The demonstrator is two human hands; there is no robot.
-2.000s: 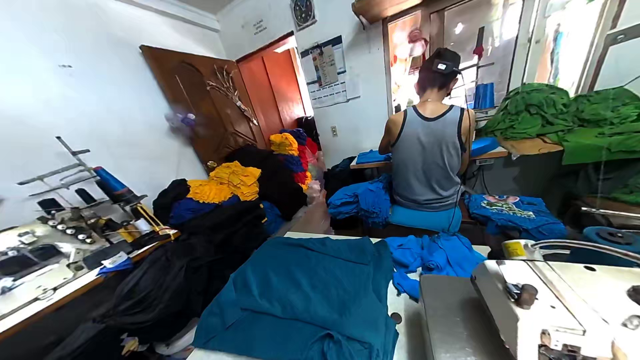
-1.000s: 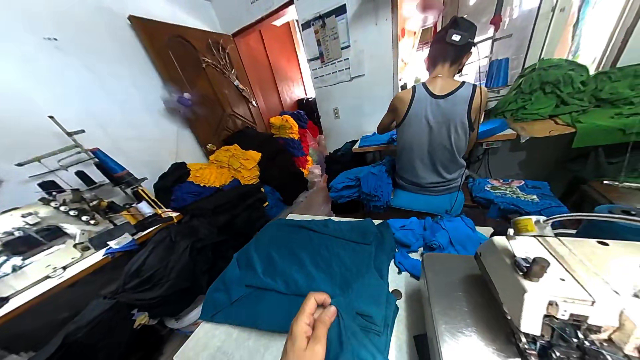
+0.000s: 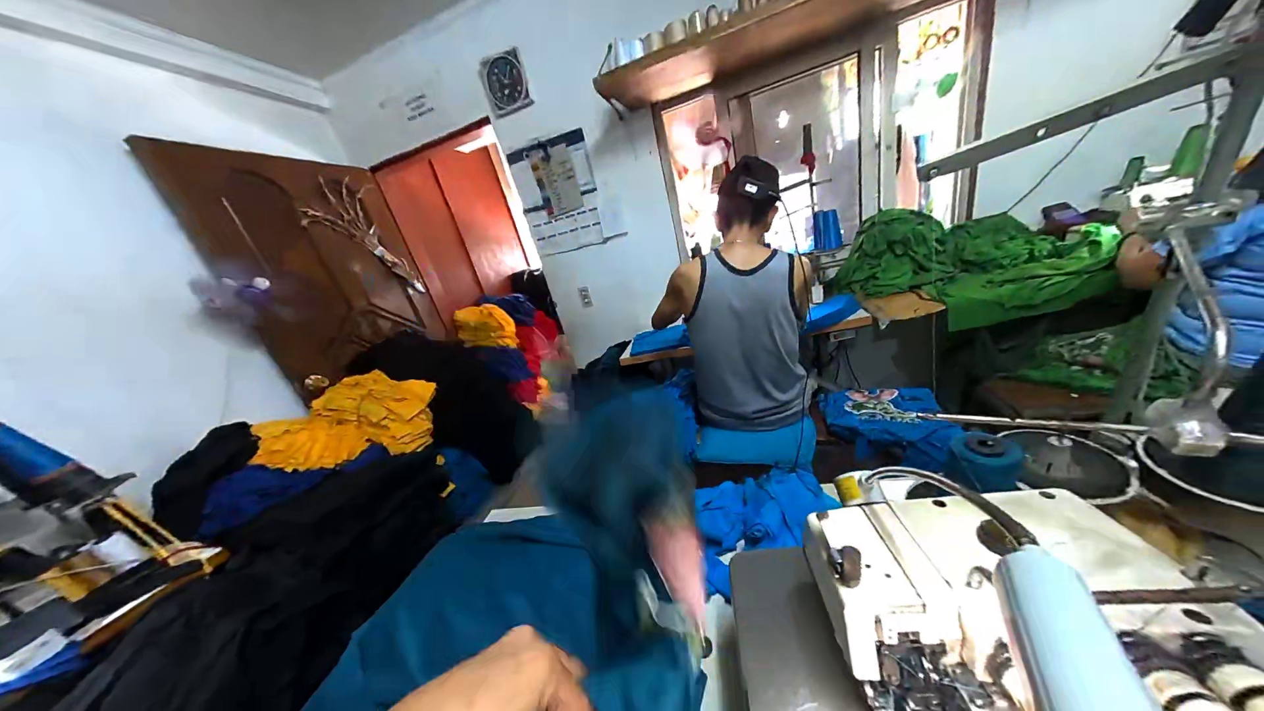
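Teal fabric [image 3: 484,583] lies spread over the white table in front of me. My left hand [image 3: 509,673] is at the bottom edge, over this fabric, with its fingers bent and partly cut off by the frame; whether it grips the cloth does not show. A blurred piece of teal fabric [image 3: 617,474] is up in the air above the spread cloth. Against its lower right side is a strongly blurred, skin-coloured shape, my right hand [image 3: 676,563], which appears to hold the piece. Its fingers cannot be made out.
An overlock sewing machine [image 3: 948,573] stands at the right, beside a grey metal plate [image 3: 785,632] and crumpled blue fabric [image 3: 765,509]. Black fabric [image 3: 267,573] is heaped at the left. A person [image 3: 750,326] sits ahead, facing away; another person's arm [image 3: 1141,259] shows at far right.
A piece of teal fabric is now raised and moving above the cloth. The blurred right hand has come into view beside it. The view has turned upward and to the right.
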